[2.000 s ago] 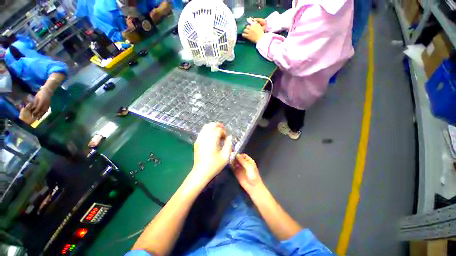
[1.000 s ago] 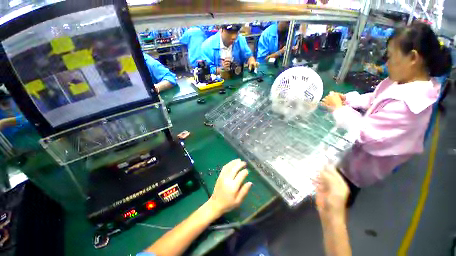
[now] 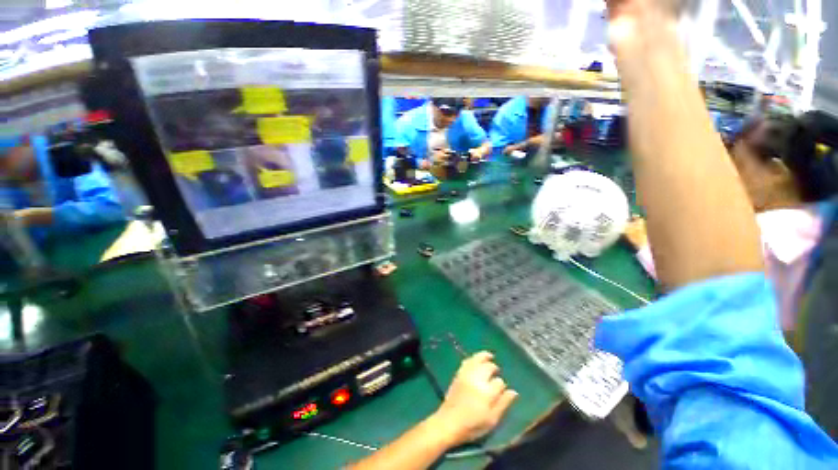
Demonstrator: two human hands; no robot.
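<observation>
A clear ribbed tray (image 3: pixel 533 307) lies on the green bench, right of the black press (image 3: pixel 322 353). My left hand (image 3: pixel 478 397) is over the bench between them, fingers loosely bent and apart, nothing seen in it. My right hand (image 3: pixel 643 20) is raised high, blurred and cut off by the top edge; its grip is hidden. A pale ribbed sheet-like shape (image 3: pixel 496 27) shows at the top, left of that hand; I cannot tell if the hand touches it. A small fixture (image 3: pixel 323 317) sits on the press. Small parts (image 3: pixel 446 342) lie near my left fingers.
A framed instruction display (image 3: pixel 262 138) and clear guard (image 3: pixel 294 266) stand above the press. Black trays (image 3: pixel 69 404) are at lower left. A white fan (image 3: pixel 581 213) stands beyond the clear tray, its cable running right. A person in pink (image 3: pixel 790 243) is at right; others in blue are behind.
The view has swung from the clear tray and floor towards the press and display. My right hand has left the tray and risen to the top edge. My left hand has moved off the tray.
</observation>
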